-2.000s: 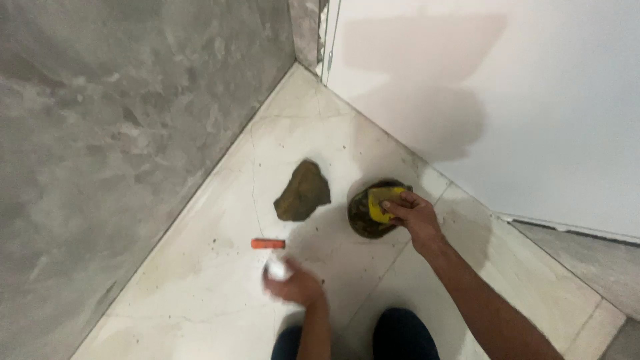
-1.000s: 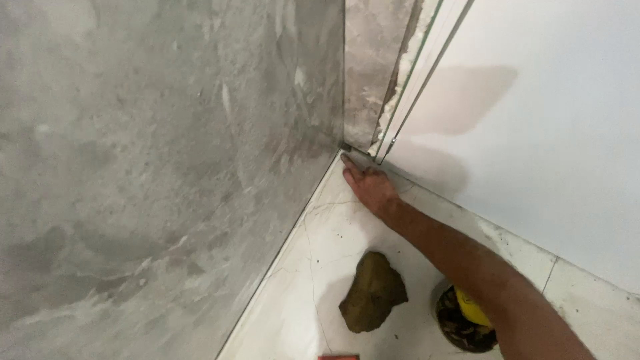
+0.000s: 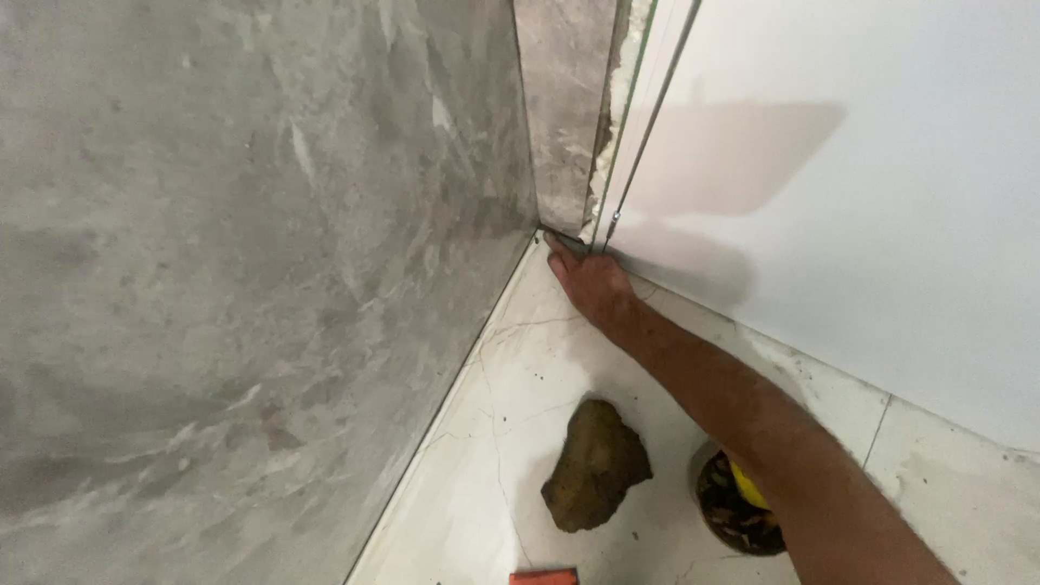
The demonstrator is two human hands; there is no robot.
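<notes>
My right hand (image 3: 591, 280) reaches into the corner where the grey wall meets the pale floor, an extended finger touching the base of the joint; nothing is seen held in it. Below the arm, a brown-green sponge or rag (image 3: 597, 467) lies on the floor. Partly behind my forearm stands a dark round container (image 3: 727, 508), with a yellow object (image 3: 749, 487) in it. An orange object (image 3: 544, 577) shows at the bottom edge. My left hand is out of the frame.
A large grey marbled wall panel (image 3: 268, 268) fills the left side. At the right stands a white panel (image 3: 877, 227), with a narrow grey strip of wall (image 3: 569, 106) and a rough whitish filler edge (image 3: 613, 114) beside it. The floor tiles (image 3: 528, 390) have fine veins.
My right hand has left the yellow object at the container and is now at the wall corner. My left hand has gone out of view. The view has shifted towards the corner.
</notes>
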